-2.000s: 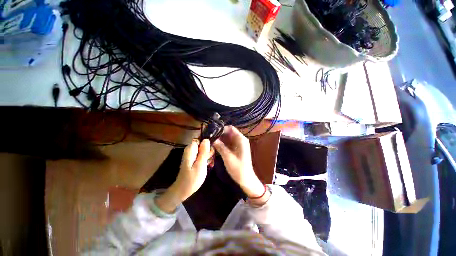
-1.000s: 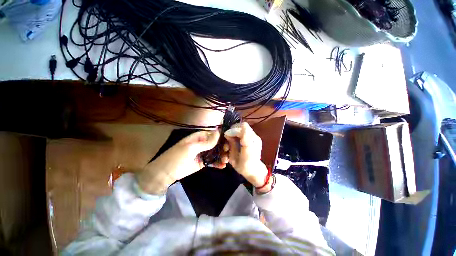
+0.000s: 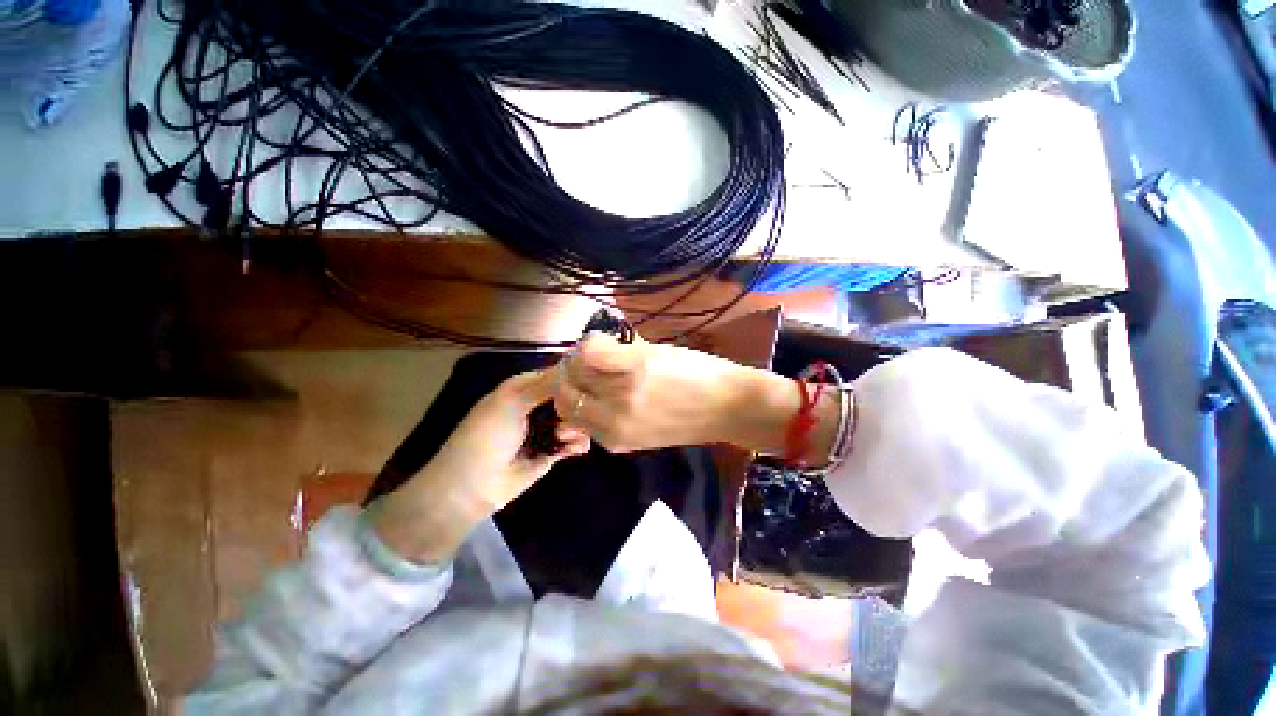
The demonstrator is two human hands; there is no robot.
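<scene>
A dark cable end (image 3: 607, 325) shows just above my fingers, in front of the table edge; its details are too small to tell. My left hand (image 3: 507, 445) is closed round a dark bunched part of the cable over the lap. My right hand (image 3: 630, 395) lies against the left one and pinches the same dark piece from the right side. The fingers hide most of it. The black cable bundle (image 3: 616, 249) lies looped on the table, and thin leads run from it towards my hands.
Loose black strips (image 3: 798, 63) and curled pieces (image 3: 921, 140) lie on the white table (image 3: 875, 210). A basket (image 3: 931, 49) stands at the upper right. An open carton of black pieces (image 3: 819, 529) is beside the right leg. Cable plugs (image 3: 112, 189) fan out at left.
My right forearm has swung out to the right and now lies nearly level, covering part of the carton. The hands have moved slightly left. The dark piece is more hidden.
</scene>
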